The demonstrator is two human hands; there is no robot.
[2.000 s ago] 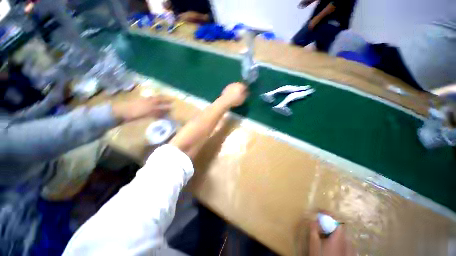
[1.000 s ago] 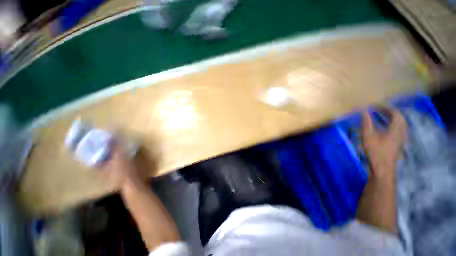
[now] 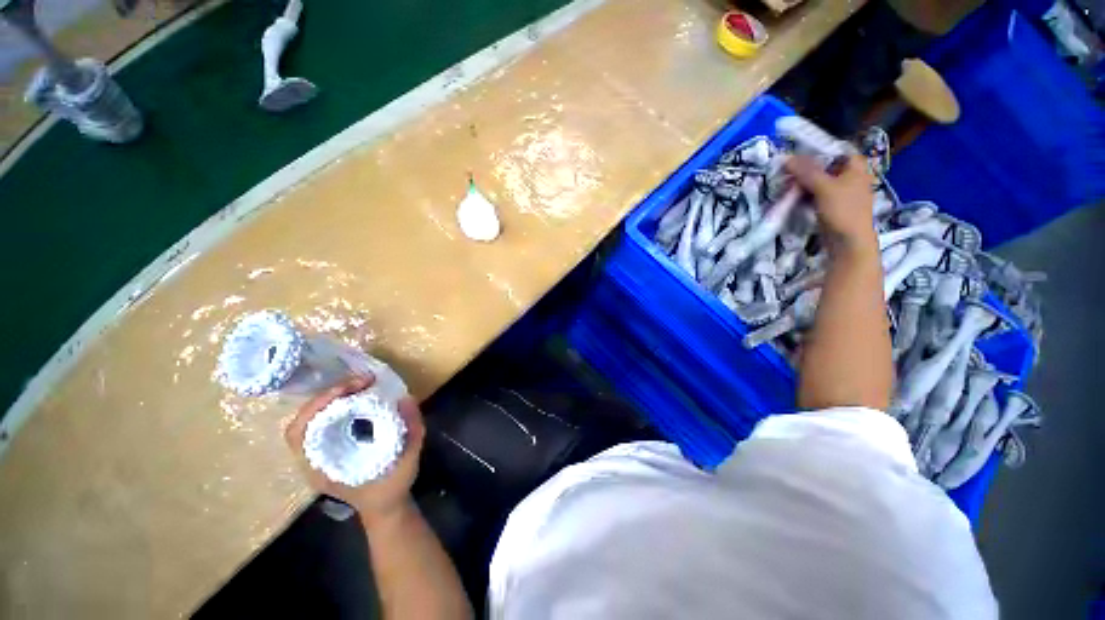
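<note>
My left hand [image 3: 385, 466] holds a grey-white lower-body part [image 3: 354, 438] at the bench's near edge. Its two round ruffled cuffs face up, each with a dark hole; the far cuff lies over the bench. My right hand [image 3: 839, 200] is over the blue parts crate with its fingers on a slim grey-white lower leg [image 3: 809, 138]; it is slightly blurred. The crate is heaped with lower legs [image 3: 927, 351]. The white glue bottle [image 3: 479, 218] lies on the bench with its green tip pointing away from me.
The tan film-covered bench [image 3: 400, 273] runs beside the green conveyor belt [image 3: 200, 133]. On the belt are a lower leg [image 3: 280, 61] and a part-assembled body [image 3: 91, 103]. A yellow tape roll [image 3: 740, 34] lies at the far bench end. A round wooden stool [image 3: 927, 91] and another blue crate [image 3: 1030, 133] stand beyond.
The view has swung right. My left hand came back from the belt with the lower-body part. My right hand left the glue bottle on the bench and moved over the crate to a leg.
</note>
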